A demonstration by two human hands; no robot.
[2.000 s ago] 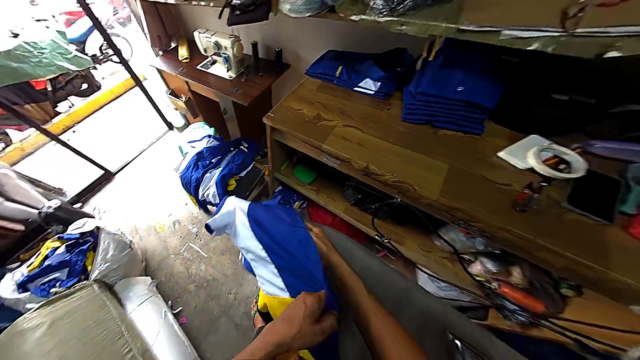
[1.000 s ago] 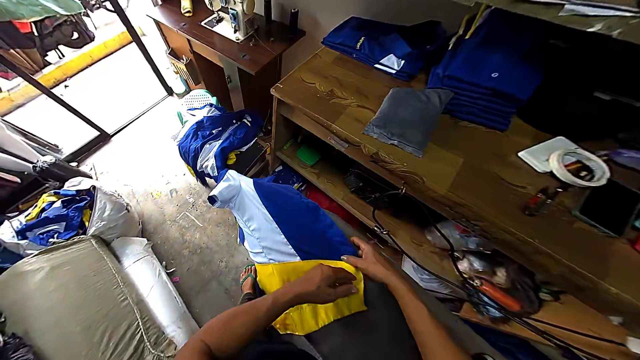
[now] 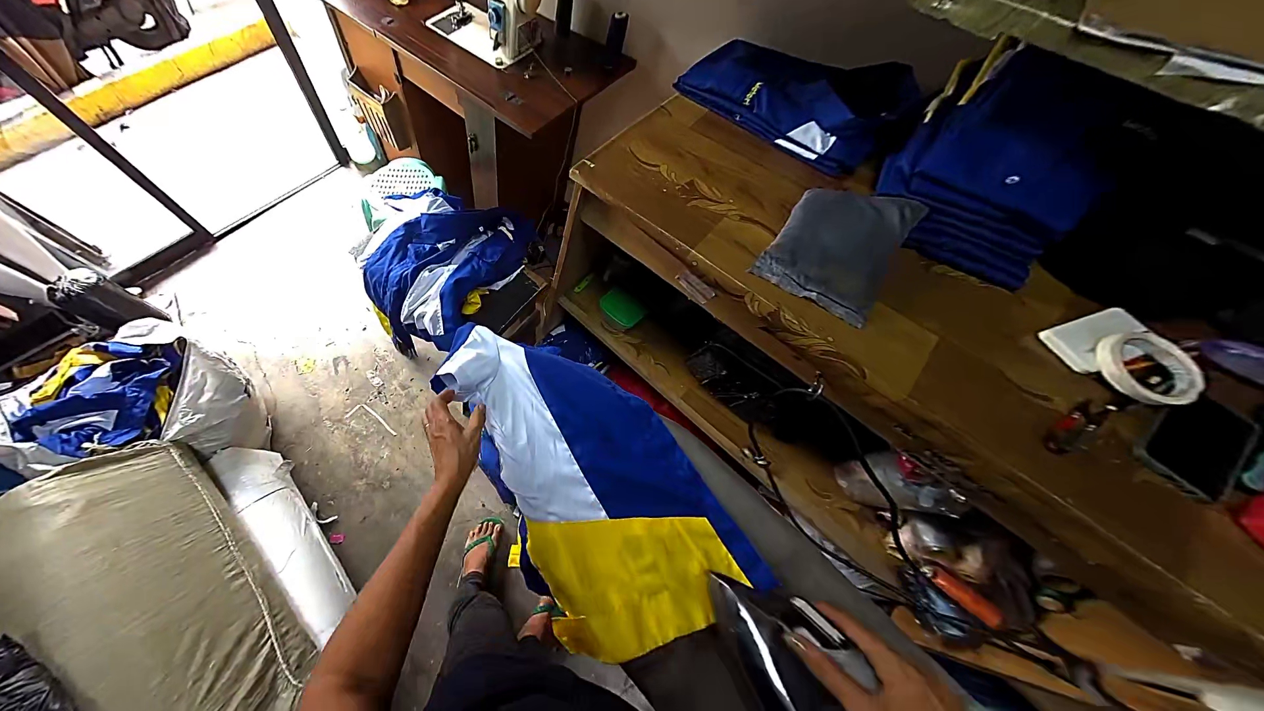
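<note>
A blue, white and yellow garment point(image 3: 632, 454) is spread over a dark grey padded ironing surface point(image 3: 681, 667). At the garment's white upper-left edge is my left hand point(image 3: 454, 434), its fingers and thumb parted near the cloth; whether it pinches the edge is unclear. My right hand point(image 3: 869, 671), low in the view, grips the handle of a clothes iron point(image 3: 770, 642), whose tip lies at the yellow panel's right corner. The hand's lower part is cut off by the frame.
Right of the ironing surface stands a wooden shelf unit point(image 3: 681, 227) with folded blue garments point(image 3: 997, 178), a grey cloth pad point(image 3: 839, 252) and a tape roll point(image 3: 1148, 367). Cables point(image 3: 849, 425) hang at its front. Left are a garment sack point(image 3: 222, 395) and a large wrapped bundle point(image 3: 128, 563).
My left hand has moved from the yellow panel to the white upper end. My right hand, bare on the cloth one second ago, now holds the iron. The grey pad appeared on the shelf before that.
</note>
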